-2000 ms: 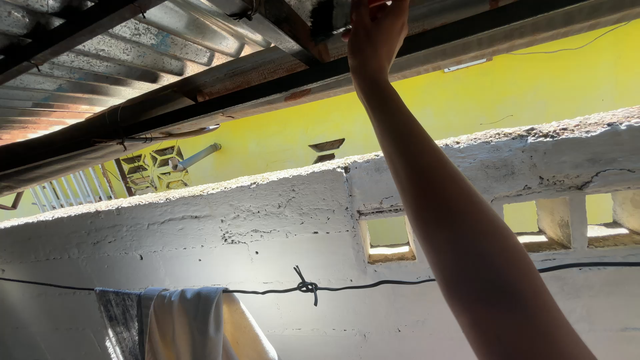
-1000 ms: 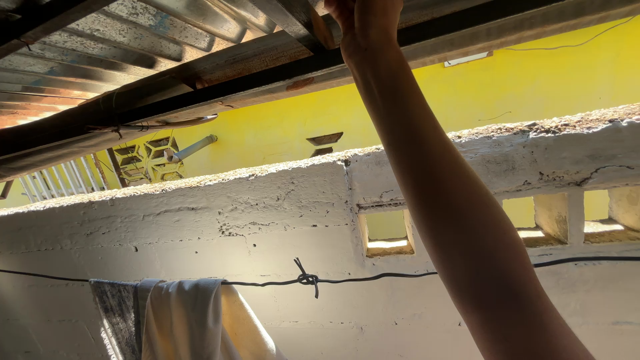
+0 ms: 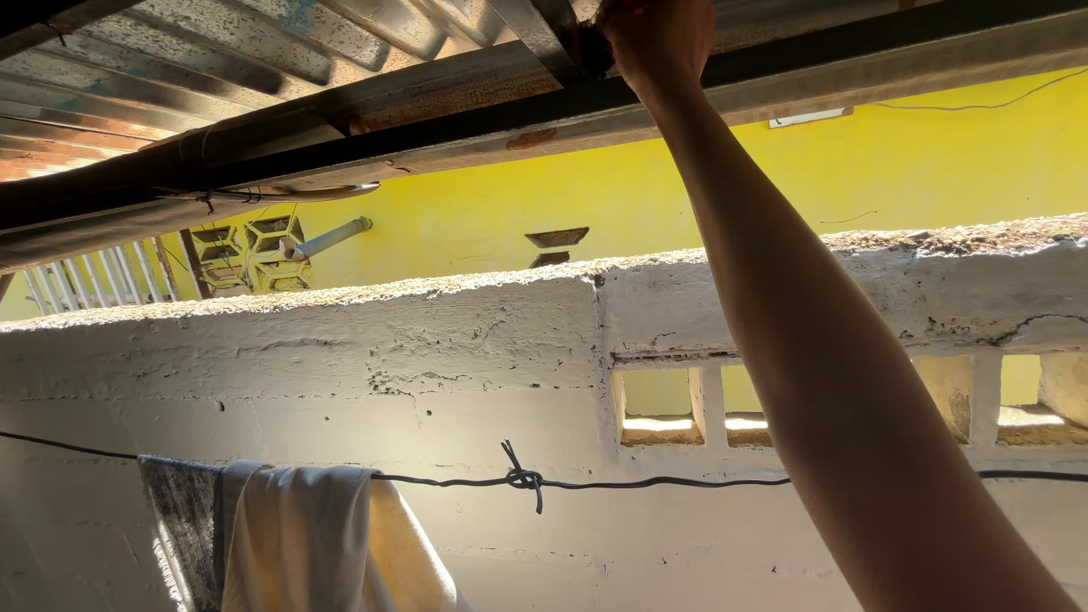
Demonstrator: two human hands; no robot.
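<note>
My right hand is raised to the top edge of the head view, against the steel roof frame. Its fingers are closed around something mostly hidden, with a small reddish part at the fingertips. A dark, bristly end, apparently of a brush, shows left of the hand, where a slanting metal rafter meets the long black steel beam. Rust-brown patches show on the metal around this joint. My left hand is out of view.
Corrugated metal roofing lies above the frame. Below stands a white-painted masonry wall with square openings. A knotted black line crosses in front, with cloths hanging on it. Behind is a yellow wall with a pipe.
My right hand has stayed up at the frame, shifting a little along it. The dark bristly end, visible two seconds ago and out of sight one second ago, shows again beside the rafter.
</note>
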